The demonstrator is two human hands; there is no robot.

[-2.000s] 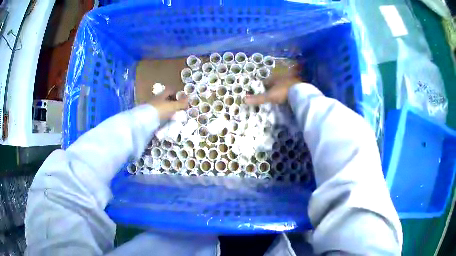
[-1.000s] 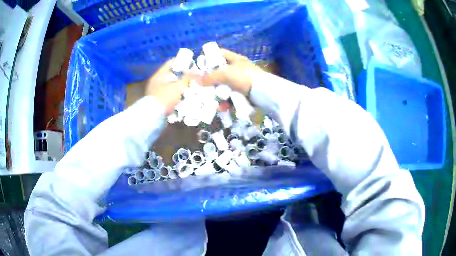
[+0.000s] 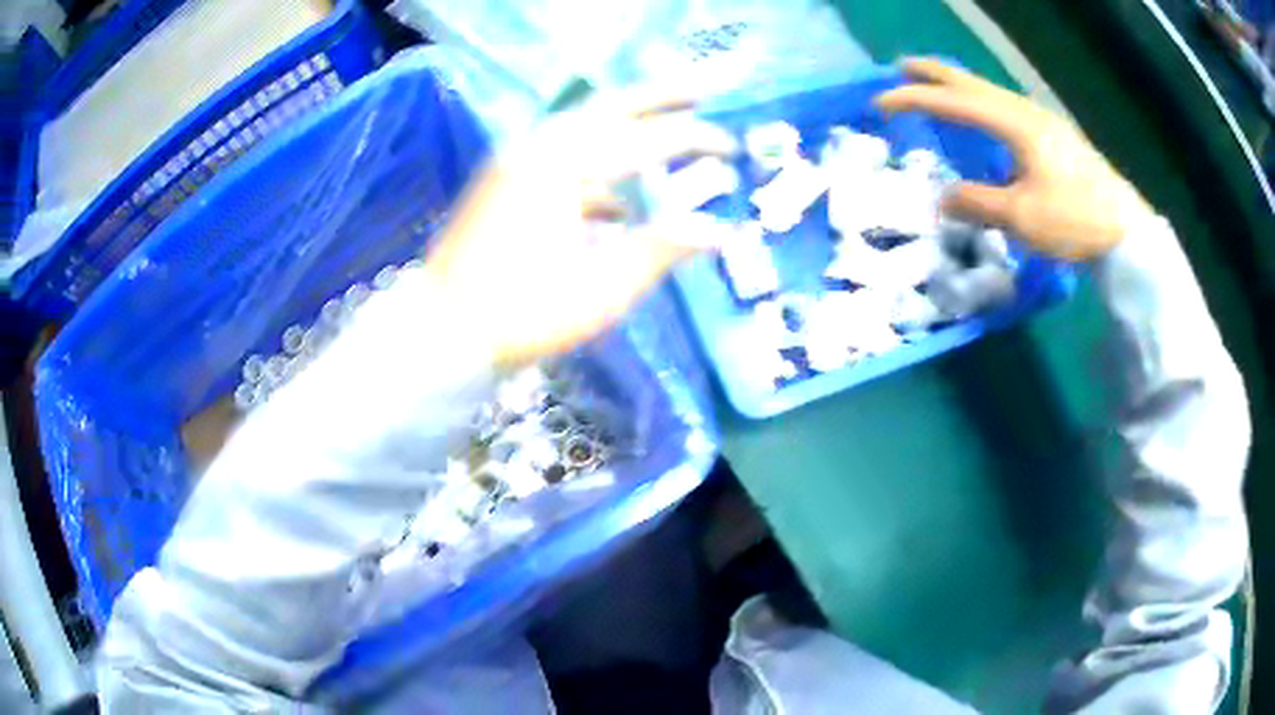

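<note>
Many loose white plastic collars [image 3: 874, 231] lie in the shallow blue parts bin [image 3: 825, 391] on the green bench. My left hand [image 3: 601, 210] is blurred at the bin's left side, fingers towards the collars; a collar shows at its fingertips, but I cannot tell whether it is gripped. My right hand [image 3: 1021, 161] is over the bin's right side with fingers spread, holding nothing visible. More collars [image 3: 538, 440] lie in the large blue crate [image 3: 531, 545] at left, lined with clear plastic. My left forearm crosses over this crate and hides part of its contents.
Another blue crate [image 3: 196, 147] with a pale flat surface inside stands at the far left. A crumpled clear plastic bag [image 3: 629, 49] lies behind the bin. The dark green conveyor belt [image 3: 1119, 84] runs along the right.
Both hands have moved from the large crate to the small bin, which was empty and now holds many collars. The right hand has opened. The view has turned right.
</note>
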